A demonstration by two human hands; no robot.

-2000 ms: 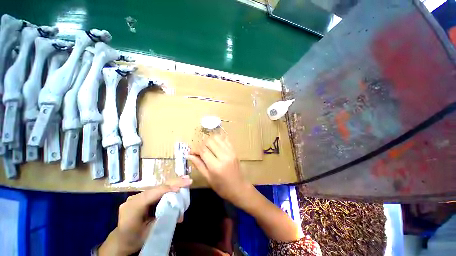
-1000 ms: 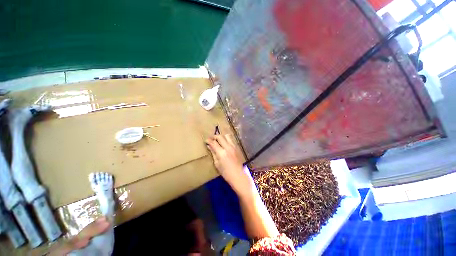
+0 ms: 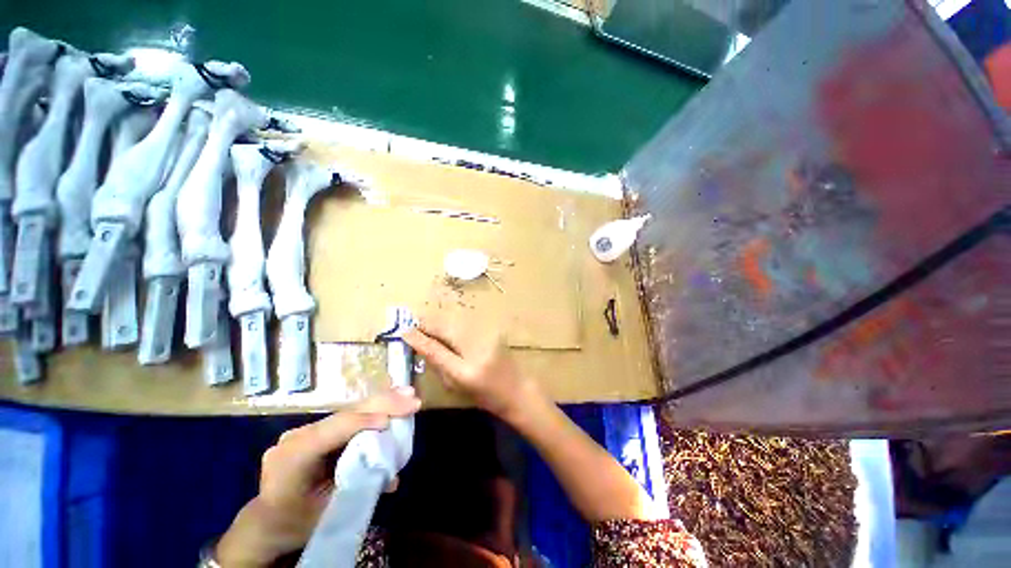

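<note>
My left hand (image 3: 316, 460) grips a pale grey limb part (image 3: 357, 472) near its knobbed middle, with the square end toward me and the toed end pointing away. My right hand (image 3: 471, 366) is at the toed end (image 3: 397, 325), its fingertips touching the toes. A small dark claw piece (image 3: 387, 333) shows at the toes, partly hidden by the fingers. A white glue dish (image 3: 466, 264) with thin applicators sits on the cardboard mat (image 3: 532, 305), beyond my right hand. A few dark pieces (image 3: 611, 317) lie near the mat's right side.
Several grey limbs (image 3: 290, 255) lie side by side at left, dark-tipped toes toward the green belt (image 3: 443, 100). A white glue bottle (image 3: 618, 237) lies by the stained metal panel (image 3: 820, 233). A bin of brown bits (image 3: 759, 499) is below right. Blue crates (image 3: 83, 488) are below left.
My right hand has moved from the dark pieces near the panel back to the limb's toes, where a dark piece now shows. The view has swung back left.
</note>
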